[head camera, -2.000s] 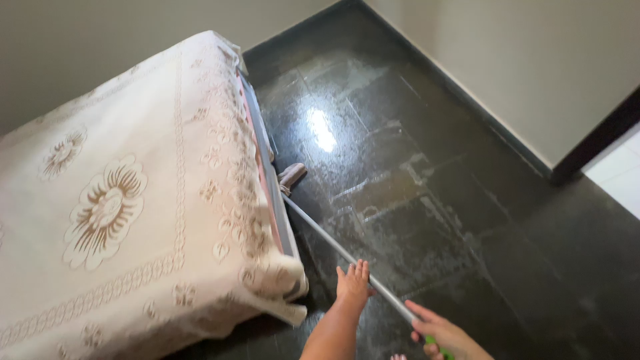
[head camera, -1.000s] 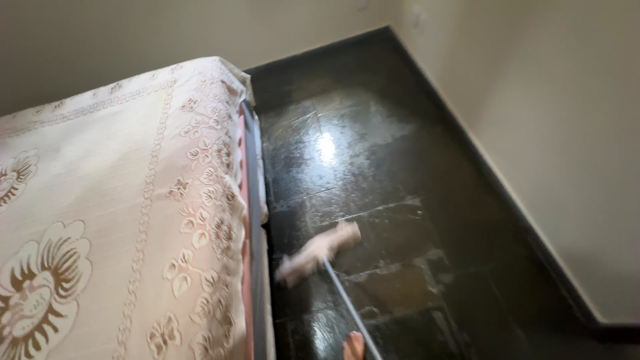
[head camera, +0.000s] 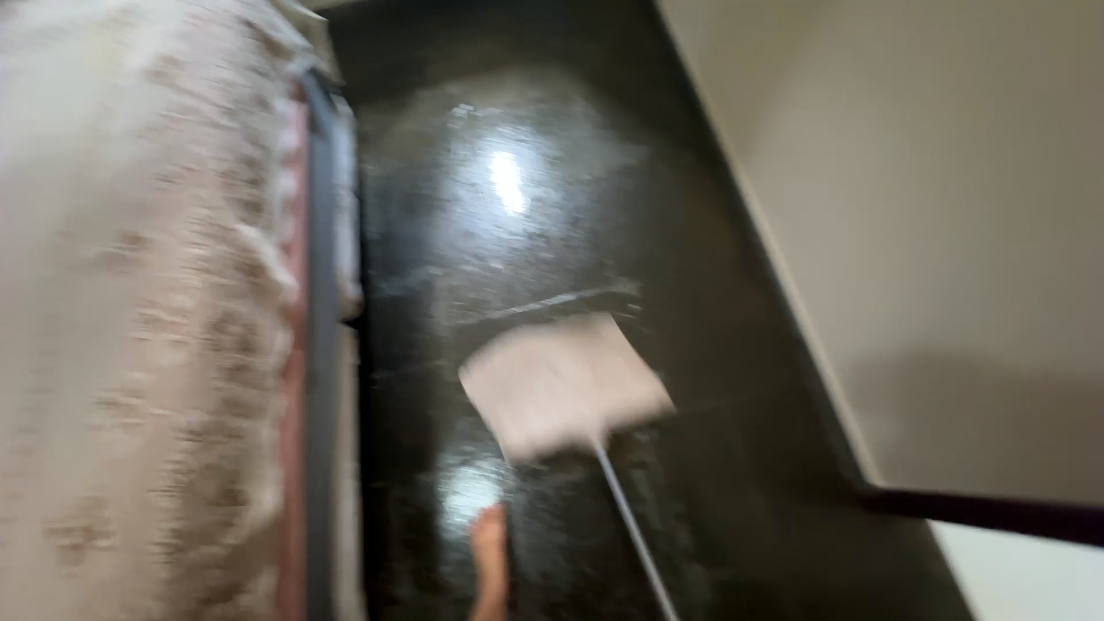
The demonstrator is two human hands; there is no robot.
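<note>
A pale pink cloth (head camera: 565, 384), blurred by motion, spreads at the head end of a thin metal pole (head camera: 636, 535). Cloth and pole end lie over the dark, shiny tiled floor (head camera: 552, 233), to the right of the bed. The pole runs down and out of the bottom edge of the view. Neither my left hand nor my right hand shows, so their hold on the pole is hidden. What looks like a bare foot (head camera: 490, 556) is at the bottom, left of the pole.
A bed with a beige patterned cover (head camera: 147, 328) fills the left side, its grey side edge (head camera: 322, 388) facing the floor. On the right stands a plain wall (head camera: 914, 233) with a dark baseboard (head camera: 759, 250). A dark threshold strip (head camera: 992, 511) borders a white floor (head camera: 1009, 565) at lower right.
Two seconds ago both hands held the pole, with its head beside the bed's edge; now they are out of view. The cloth head has moved right, away from the bed. The view has shifted.
</note>
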